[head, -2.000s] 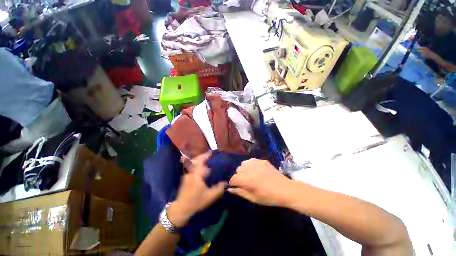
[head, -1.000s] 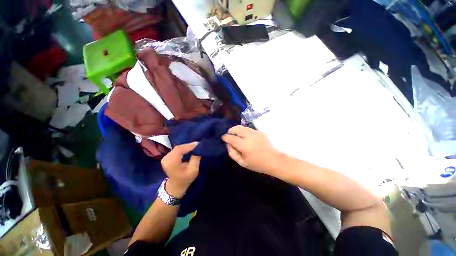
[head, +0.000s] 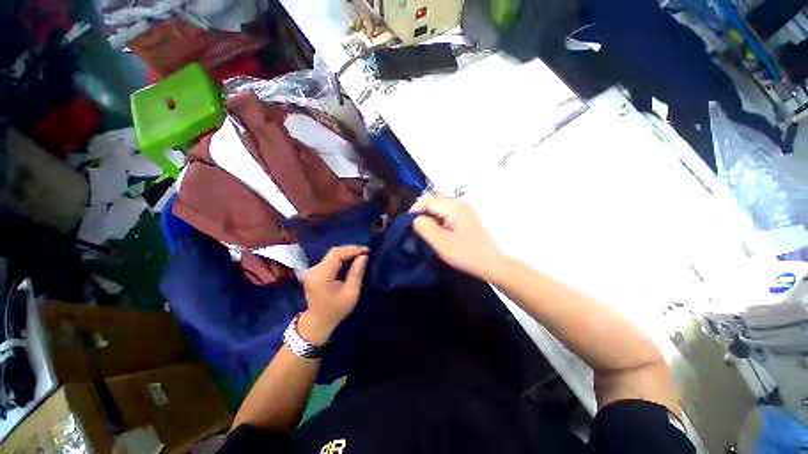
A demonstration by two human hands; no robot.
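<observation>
A navy garment [head: 403, 257] lies bunched over my lap, beside the brown-and-white garments [head: 257, 168]. My right hand [head: 452, 232] pinches a fold of the navy cloth between thumb and fingers near the table's edge. My left hand [head: 335, 282], with a metal watch on its wrist, pinches the cloth at its left side; the fingertips are close together. The lower part of the garment merges with my dark shirt, so its outline cannot be told.
The white table [head: 602, 213] stands on my right, with a dark phone [head: 415, 59] at its far end beside a cream machine [head: 423, 18]. A green stool [head: 180, 111] stands ahead left. Cardboard boxes [head: 159, 390] are at lower left. A plastic bag [head: 749, 164] lies at right.
The view has tilted down and turned right, away from the cream machine. Both hands stay at the navy cloth; my right hand has lifted a fold slightly, away from my left hand.
</observation>
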